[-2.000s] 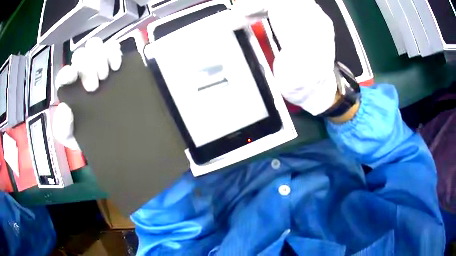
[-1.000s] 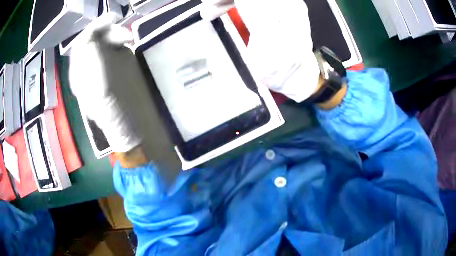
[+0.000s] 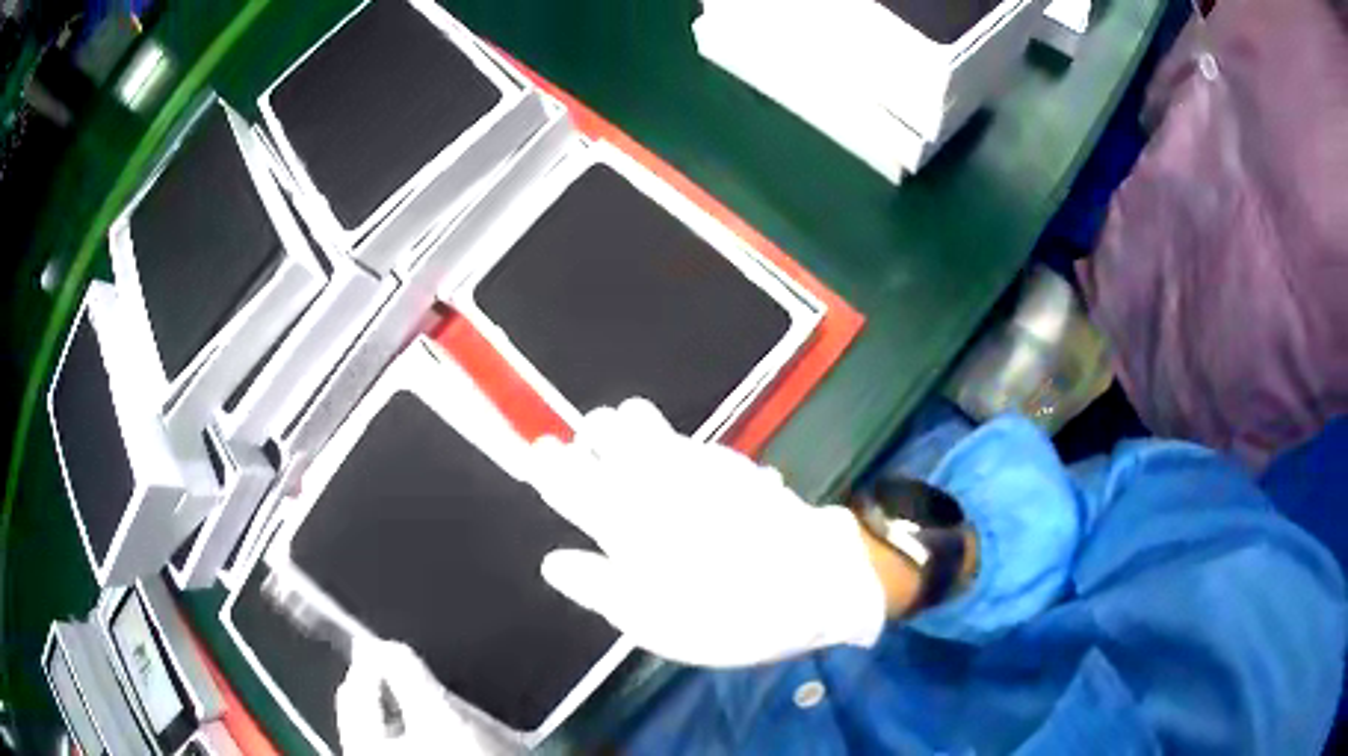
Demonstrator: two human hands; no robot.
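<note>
A white box tray [image 3: 470,387] with a dark sheet [image 3: 444,561] lying in it is at the lower centre. No e-reader screen shows in it. My right hand [image 3: 710,547], white-gloved, lies over the tray's right side, thumb on the dark sheet and fingers at the rim; nothing is seen held in it. My left hand [image 3: 407,709], white-gloved, is at the tray's lower left edge, blurred and partly cut off by the frame's bottom. Its thumb and a finger curve together; whether they grip the rim is unclear.
Another tray with a dark sheet [image 3: 628,296] lies on a red mat [image 3: 828,337] beyond. Stacked boxed units [image 3: 444,155] stand at upper left, more white boxes [image 3: 828,96] at upper right. Smaller units [image 3: 145,665] are at lower left. A person's purple sleeve [image 3: 1227,222] shows at right.
The view has swung, showing more of the bench beyond. The tray before me now shows a dark sheet instead of a lit screen. The left hand has moved to its lower left edge.
</note>
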